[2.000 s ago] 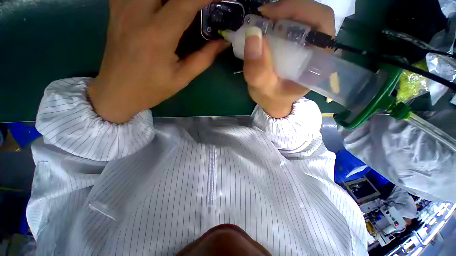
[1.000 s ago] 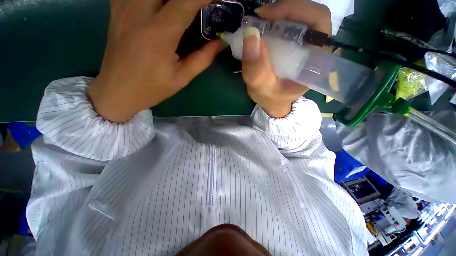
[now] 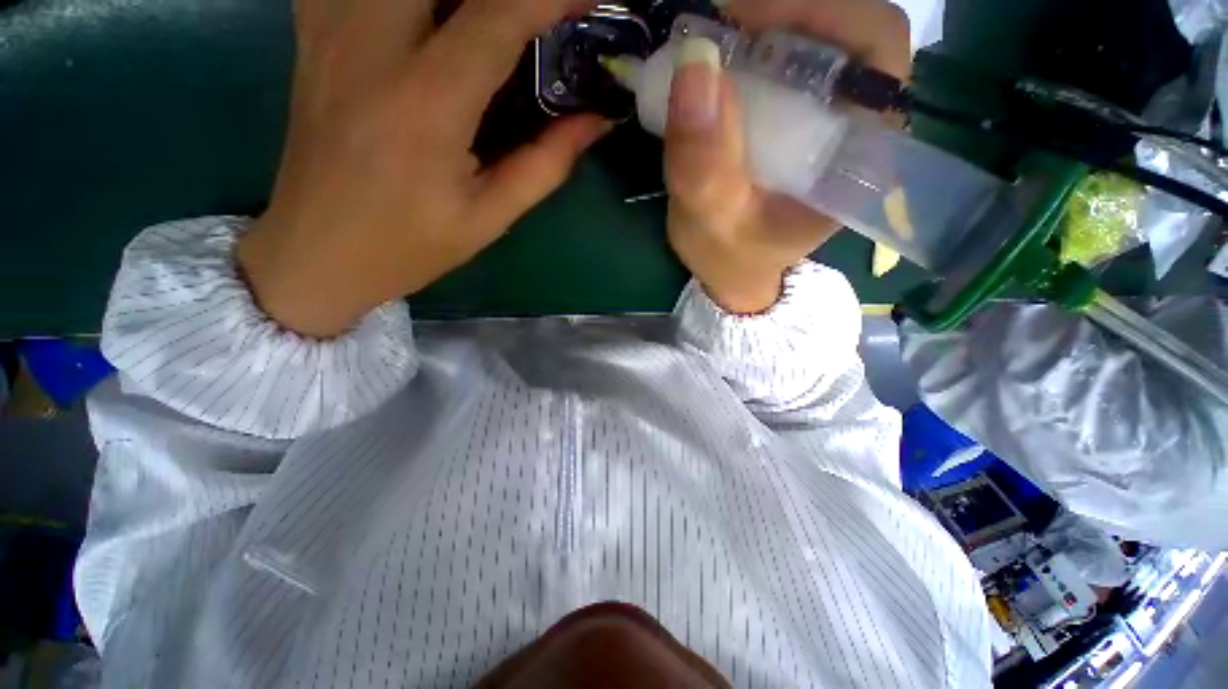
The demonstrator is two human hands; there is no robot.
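The black watch housing (image 3: pixel 572 84) with its shiny rim lies at the top centre of the head view. My left hand (image 3: pixel 391 148) is around its left side, thumb below it, other fingers cut off by the top edge; it seems to hold the housing or the dark fixture under it. My right hand (image 3: pixel 727 189) grips the translucent glue syringe (image 3: pixel 795 141) like a pen, thumb on top. Its yellow-green tip (image 3: pixel 618 65) is over the inside of the housing; contact cannot be told. A green adapter (image 3: pixel 1010 256) sits at the syringe's rear.
A black cable (image 3: pixel 997 128) runs right beside the syringe. A clear hose (image 3: pixel 1151 343) leaves the adapter. A yellow-green packet (image 3: pixel 1102 215) and crumpled clear bags (image 3: pixel 1192 175) lie right. A thin pale piece (image 3: pixel 646 198) lies on the green mat (image 3: pixel 148 148). White paper (image 3: pixel 927 22) is beyond my right hand.
The syringe tip has moved up and slightly right, from the housing's lower part further inside it. My right hand has shifted slightly right. My left hand has hardly moved.
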